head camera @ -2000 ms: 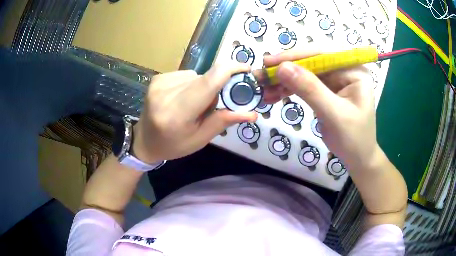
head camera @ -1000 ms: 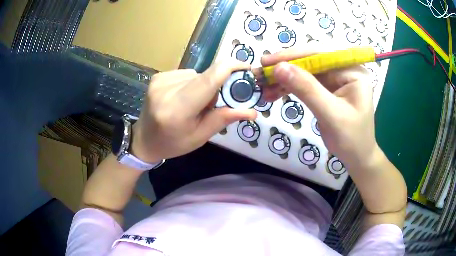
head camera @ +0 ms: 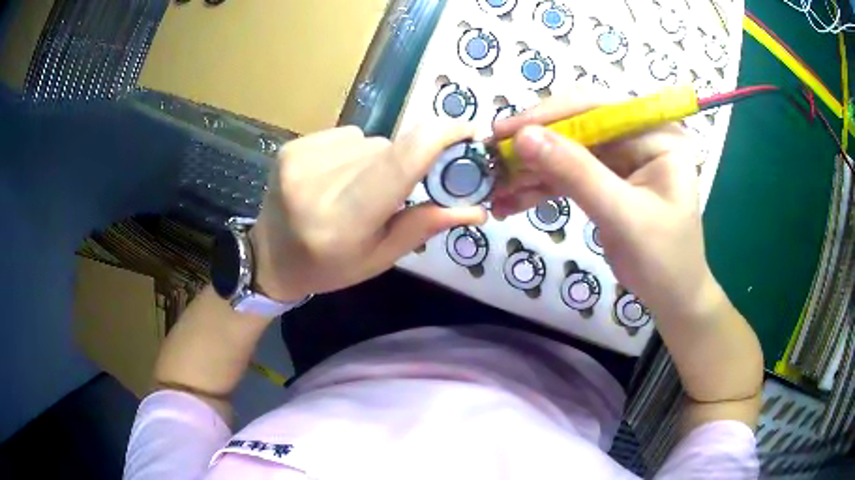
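Observation:
My left hand (head camera: 342,211) holds a small round speaker (head camera: 461,175) by its edge between thumb and fingers, its grey centre facing up. My right hand (head camera: 628,192) grips a yellow test probe (head camera: 609,122), its tip at the speaker's upper right edge; my fingers partly hide the tip, so contact cannot be told. A red and dark lead runs from the probe's back end to the right. Beneath both hands lies a white insert tray (head camera: 422,141) with rows of speakers in notched cut-outs.
A tan cardboard sheet (head camera: 253,61) lies at upper left, with clear plastic trays (head camera: 94,52) beside it. Stacked trays (head camera: 825,272) stand at right by the green mat (head camera: 750,234) with yellow and red tape. A brown cardboard box (head camera: 112,305) is low left.
The speaker in my left hand has shifted slightly right and tilted a little. The probe in my right hand has moved slightly left and its back end has dipped a little.

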